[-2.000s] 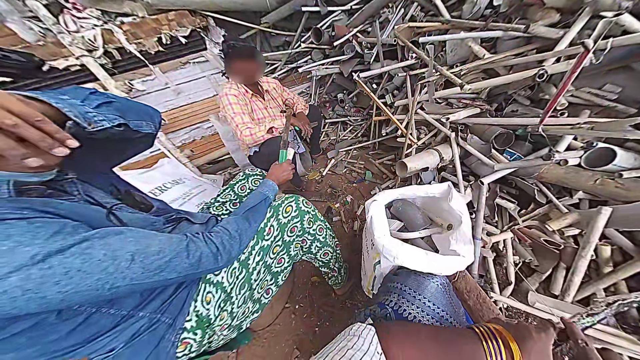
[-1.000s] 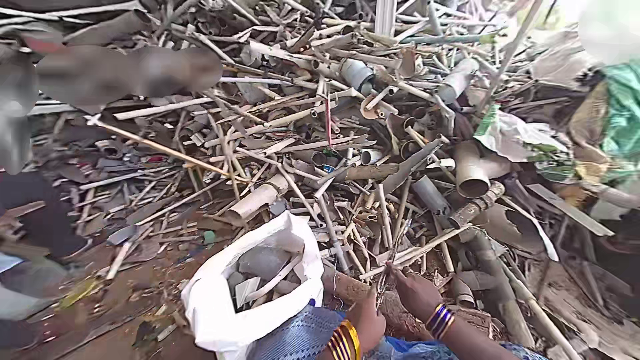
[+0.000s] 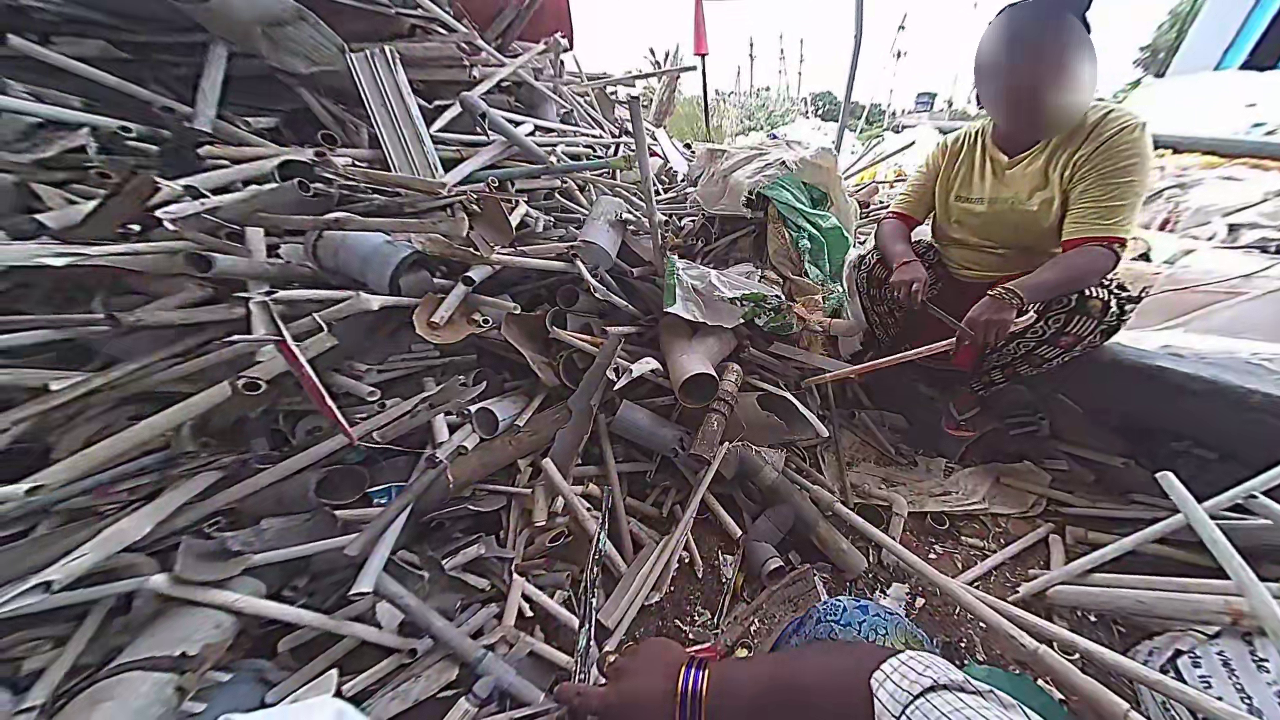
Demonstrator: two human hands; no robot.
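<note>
My right hand (image 3: 640,680), with blue and gold bangles, is at the bottom centre, fingers curled around the lower end of a dark, narrow strip (image 3: 598,570) that points up and away. Its exact kind is unclear. Thin pale pipes (image 3: 675,545) lean just beside the hand. My left hand is not in view. Part of a blue patterned cloth (image 3: 850,628) shows right of the hand, beyond my forearm. A thick pale pipe fitting (image 3: 695,365) and a rough brown pipe piece (image 3: 715,410) lie ahead of the hand.
A large tangled heap of scrap plastic pipes (image 3: 370,265) fills the left and centre. At the right a person in a yellow shirt (image 3: 1040,200) sits holding a long pale piece (image 3: 880,362) and a thin tool. Long pipes (image 3: 1020,640) cross the lower right; a green sheet (image 3: 805,230) lies behind.
The view has swung far right. The white sack and my left hand, both seen a second ago, have left the picture, and the seated person in yellow has come into it.
</note>
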